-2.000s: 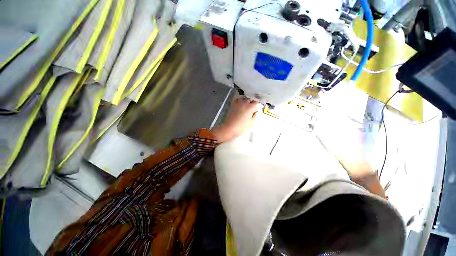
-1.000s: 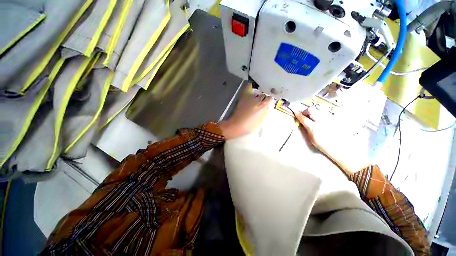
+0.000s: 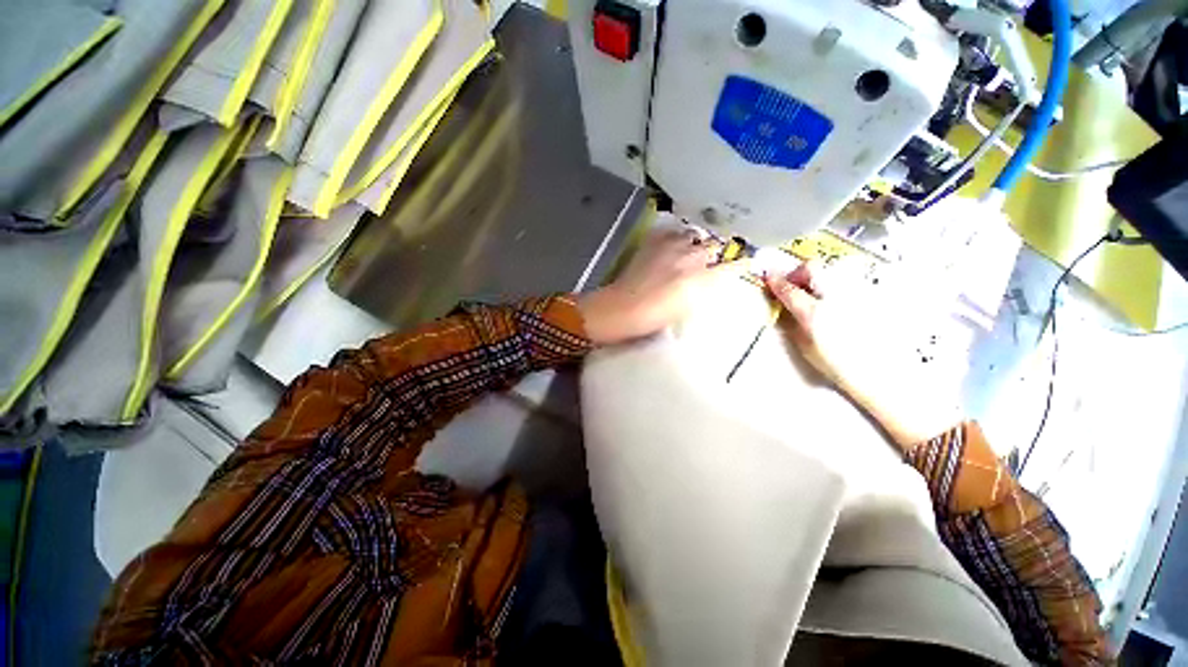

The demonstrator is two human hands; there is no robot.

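A beige-grey fabric panel [image 3: 704,482], near white under the lamp, runs from the needle area down over my lap. Yellow binding [image 3: 625,612] shows along its lower left edge. My left hand [image 3: 651,289] is at the panel's upper left edge beside the needle area, its fingers curled on the fabric. My right hand [image 3: 800,310] pinches the fabric just right of the needle area, thumb and finger close together. A short dark line [image 3: 745,353] lies on the panel between my hands. Glare and the sewing machine head [image 3: 782,117] hide the exact needle contact.
Heaped grey pieces with yellow edges [image 3: 196,196] are at the left. A brown-grey metal plate [image 3: 482,196] lies between them and the machine. A blue hose [image 3: 1038,117], a black-framed box [image 3: 1153,196] and a thin black cable [image 3: 1044,365] are at the right.
My right hand has come from the far right of the table to the fabric near the needle. My left hand stays by the needle, slightly lower on the fabric. The view has shifted.
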